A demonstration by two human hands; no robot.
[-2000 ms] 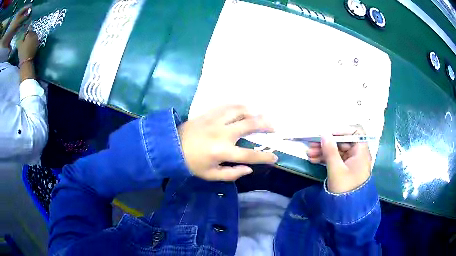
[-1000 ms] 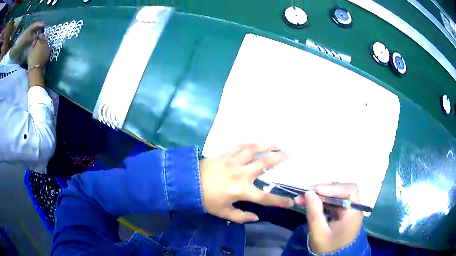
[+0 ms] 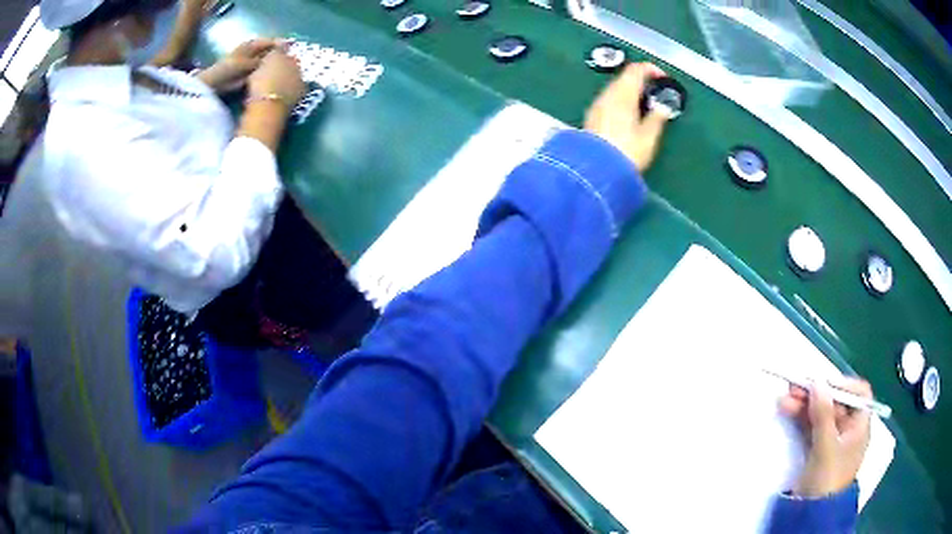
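Observation:
My left hand [image 3: 623, 113] is stretched out over the green belt, its fingers gripping a black-rimmed round unit [image 3: 665, 98] by the rim. My right hand [image 3: 830, 433] is at the lower right, over the right part of the white work sheet [image 3: 668, 396]. It holds slim silver tweezers [image 3: 851, 398] like a pen, with the fine tip pointing left above the sheet. A pale strip backing [image 3: 449, 214] lies left of the sheet, partly hidden by my left sleeve, with wavy white arcs at its near end.
Other round units lie on the green belt [image 3: 699, 203], including a white-faced one [image 3: 806, 251]. A clear plastic bag [image 3: 757, 47] lies beyond. A neighbouring worker's hands [image 3: 269, 78] are at white curved pieces [image 3: 339, 69] at upper left. A blue bin [image 3: 198, 402] holds dark round parts on the floor.
My left hand has left the sheet's near edge, reached out to the belt and taken hold of a round unit. The tweezers now point left above the sheet. The view has shifted left.

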